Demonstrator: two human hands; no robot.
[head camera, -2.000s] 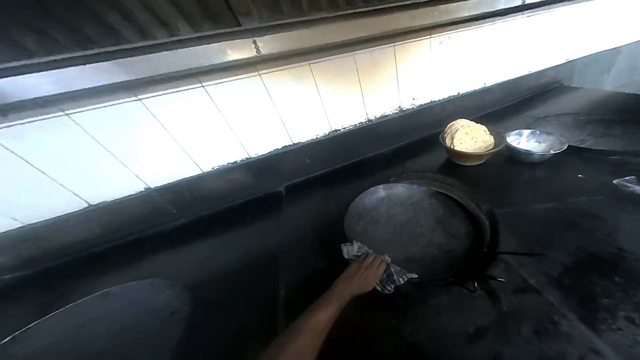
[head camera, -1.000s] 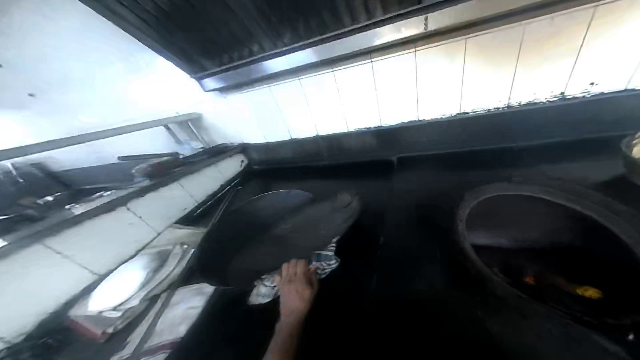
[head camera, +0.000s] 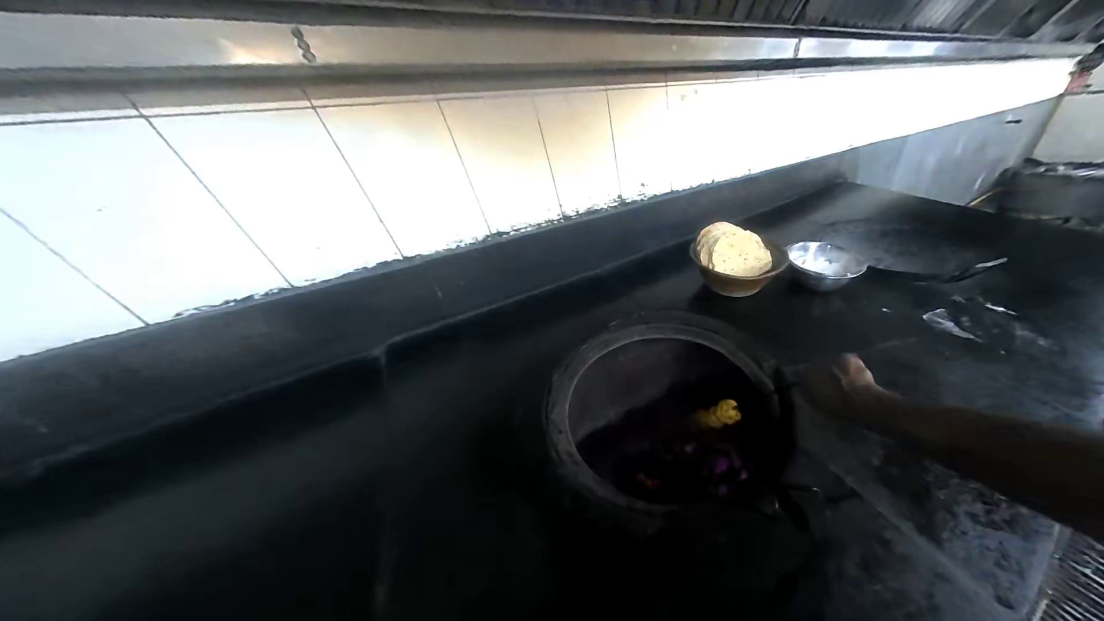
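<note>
A round, rimmed opening (head camera: 565, 431) sunk in the dark counter shows glowing yellow, orange and purple spots inside. My right hand (head camera: 849, 379) reaches in from the right edge and is just beyond the opening's right side, low over the counter. It is blurred and dark, so its fingers and anything in them cannot be made out. Behind it, a brown bowl (head camera: 735, 283) holds a stack of round flatbreads (head camera: 733, 250). A shiny metal bowl (head camera: 825, 267) stands at its right. My left hand is out of view.
The black counter (head camera: 216, 483) runs along a white tiled wall (head camera: 362, 172) with a dark raised ledge. At the far right are a dark round plate (head camera: 897, 246), a thin utensil (head camera: 979, 269) and a crumpled clear piece (head camera: 949, 323). A metal hood hangs above.
The dark disc that lay over the opening was moved left by a hand with a checked cloth, and the opening is uncovered. That hand has left view; my right hand has appeared. The view has swung.
</note>
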